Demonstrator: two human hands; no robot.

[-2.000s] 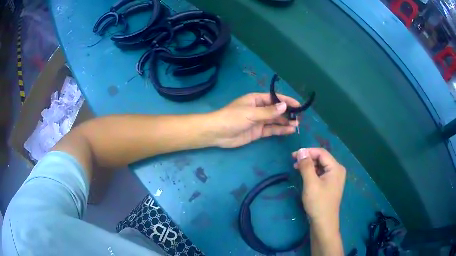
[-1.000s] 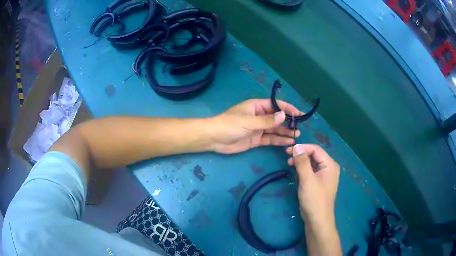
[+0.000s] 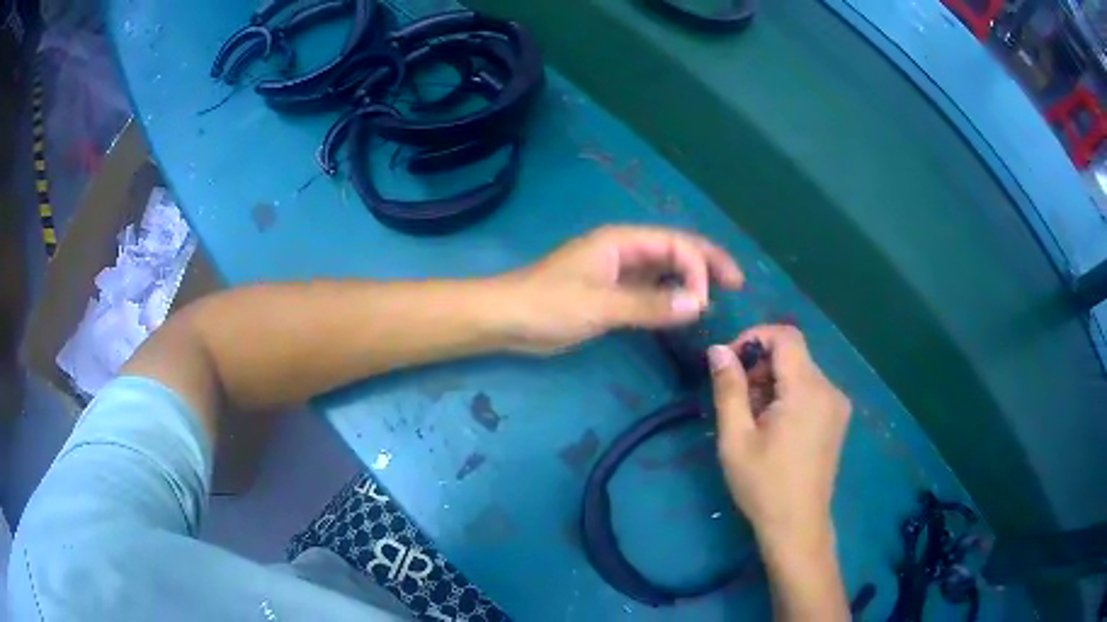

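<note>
My right hand (image 3: 783, 444) is closed on a small black part (image 3: 753, 354), likely the ear-cup fork, mostly hidden by the fingers. A dark blur lies just left of its fingertips. My left hand (image 3: 619, 289) is up and left of it, blurred, with curled fingers. A small dark spot shows between its fingers, and I cannot tell if it holds anything. A large black headband (image 3: 595, 516) lies on the bench below, partly covered by my right hand and wrist. No wire can be made out between the hands.
A headband pile (image 3: 437, 213) lies on the bench at the upper left. A loose yoke pile (image 3: 929, 565) is at the lower right. The sunken green belt (image 3: 850, 231) runs along the far side, with a black arc (image 3: 710, 17) on it. A carton (image 3: 73, 267) holds white scraps at left.
The fork, earlier upright at my left fingertips, no longer shows there. My right fingertips now hold a dark part. My left hand has let its pinch on the fork go and is blurred.
</note>
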